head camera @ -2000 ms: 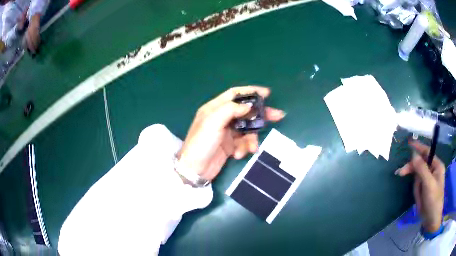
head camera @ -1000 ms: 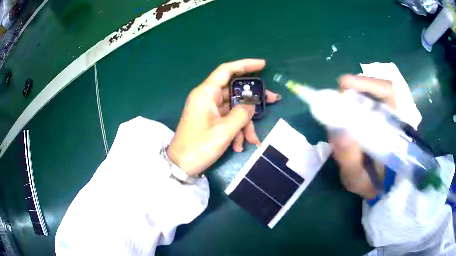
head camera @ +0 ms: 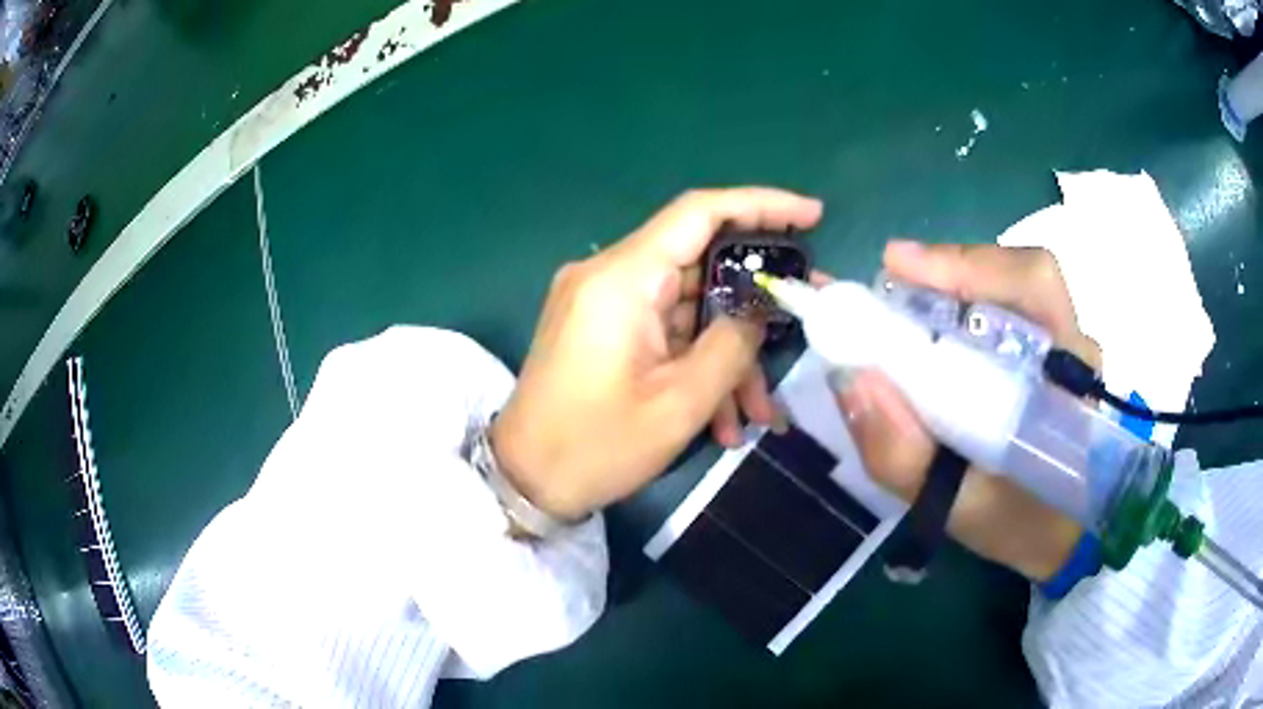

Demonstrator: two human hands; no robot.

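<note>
My left hand holds a small black watch housing between thumb and fingers, its open side up, with white dabs inside. My right hand grips a large dispensing syringe filled with white. Its yellowish tip is at the housing; whether it touches cannot be told. A green adapter closes the syringe's rear. A slim black tool sticks out below my right hand. A pad sheet with black rectangles on white backing lies below the hands, partly covered by my right hand.
White wiping paper lies at the right, partly behind my right hand. A narrow black-and-white pad strip lies at far left. A worn white rail curves across the upper left, with small dark pieces beyond it. A white tube is at the right edge.
My right hand came in from the far right with the syringe and brought its tip to the housing. My left hand has moved slightly right, still holding the housing.
</note>
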